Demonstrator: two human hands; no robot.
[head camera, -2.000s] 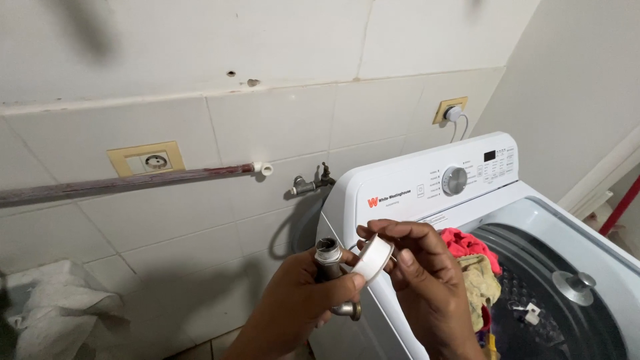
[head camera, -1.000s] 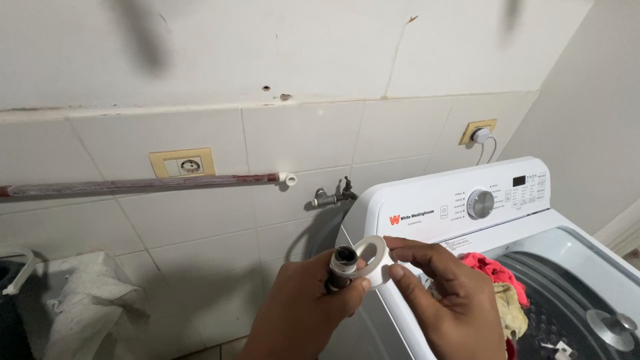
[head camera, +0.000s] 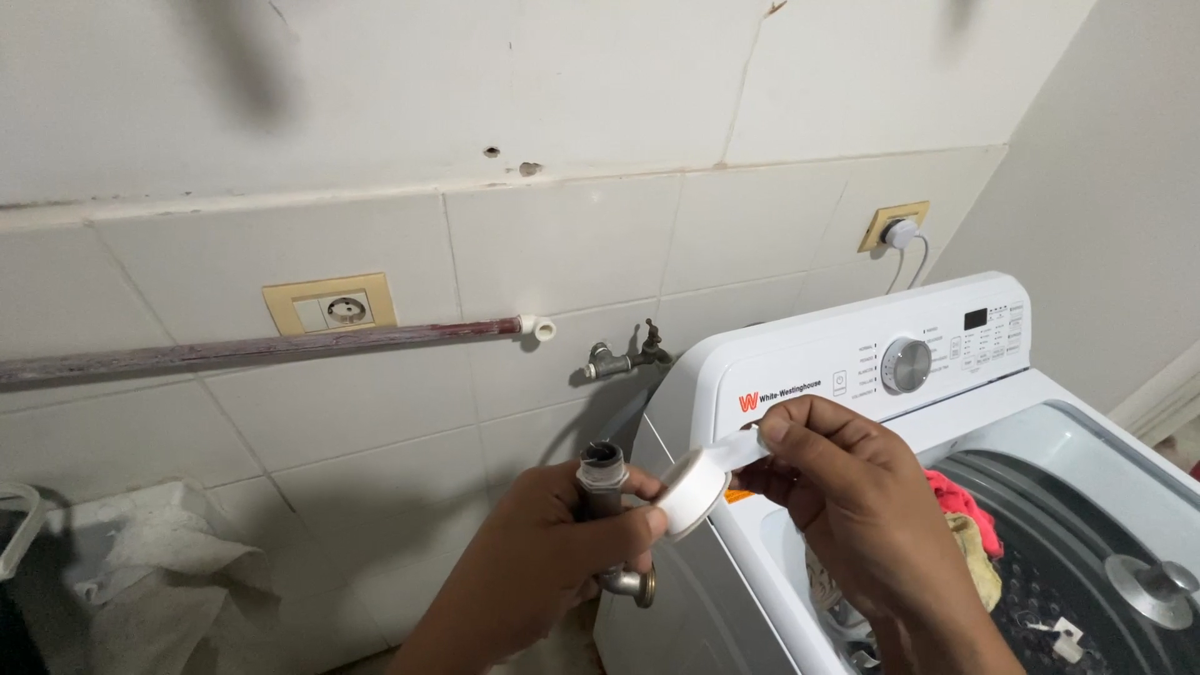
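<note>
My left hand (head camera: 553, 553) grips a metal pipe fitting with a threaded upper end (head camera: 602, 469) and a brass-coloured outlet low down. Between the thumb and fingers of that same hand is a roll of white thread seal tape (head camera: 696, 492), just right of the fitting. My right hand (head camera: 834, 469) pinches the free end of the tape, and a short strip (head camera: 736, 450) stretches from the roll to its fingertips. Both hands are in front of the washing machine's left corner. Some white tape appears to lie on the fitting's threads.
An open top-loading White-Westinghouse washing machine (head camera: 797, 361) with clothes (head camera: 970, 525) inside stands at the right. On the tiled wall are a small tap (head camera: 647, 352), a wall pipe (head camera: 450, 330), a socket (head camera: 345, 307) and a plugged-in socket (head camera: 891, 228). White cloth (head camera: 178, 562) lies lower left.
My right hand has moved away from the roll, and a strip of tape now shows between them. The fitting stays in my left hand.
</note>
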